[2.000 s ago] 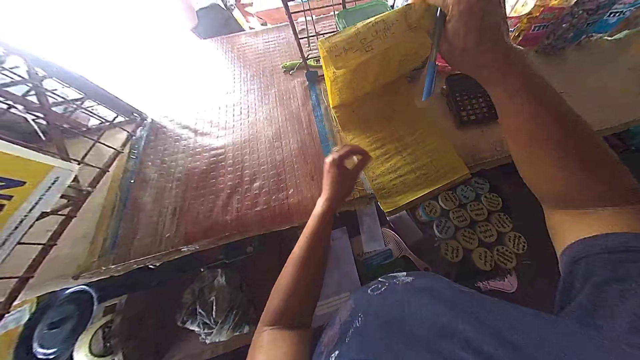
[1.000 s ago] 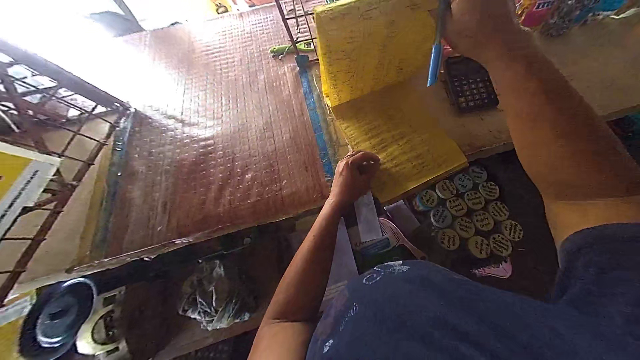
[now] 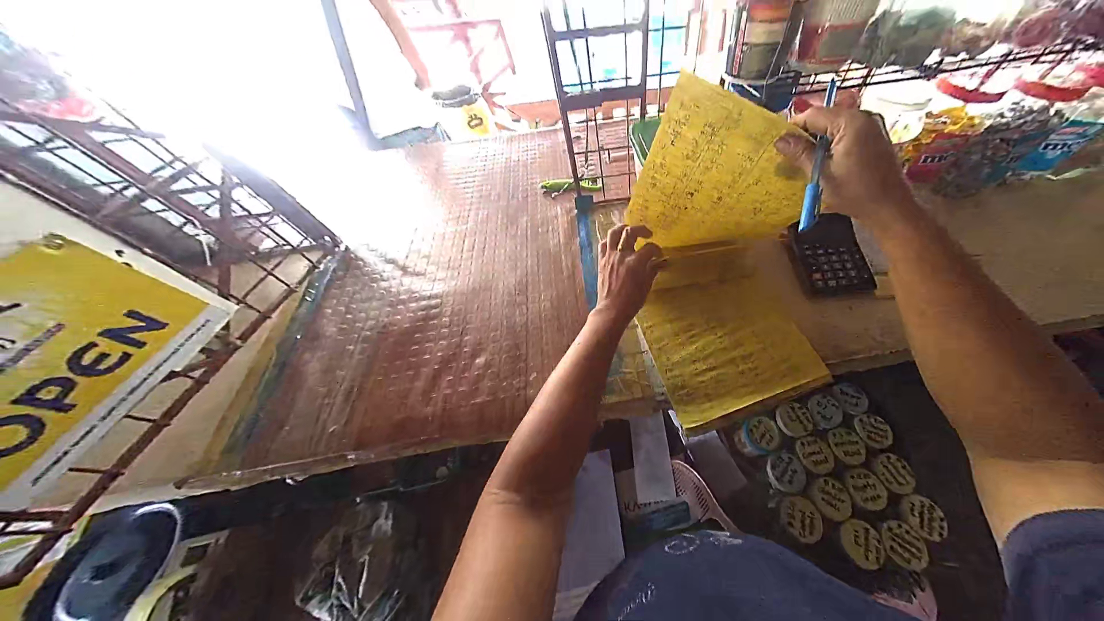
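Note:
A yellow-paged notebook (image 3: pixel 733 345) with handwriting lies open on the counter, its upper page (image 3: pixel 720 164) lifted and tilted. My right hand (image 3: pixel 849 159) grips that page's right edge between thumb and fingers and also holds a blue pen (image 3: pixel 813 190), tip downward. At the page's left edge, near the fold, is my left hand (image 3: pixel 628 263), fingers bent; whether they pinch the paper is unclear. A black calculator (image 3: pixel 830 257) lies right of the notebook, below my right hand.
A brown textured mat (image 3: pixel 431 302) covers the counter on the left. Round lids with writing (image 3: pixel 848 447) stand below the notebook. Wire racks (image 3: pixel 604 103) rise behind, with candy packets (image 3: pixel 944 142) at right. A yellow sign (image 3: pixel 95 345) hangs left; a plastic bag (image 3: pixel 354 561) sits below.
My left hand has moved up along the notebook's left edge to near the fold. The upper page now stands tilted, with its edge in my right hand. The view has tipped upward.

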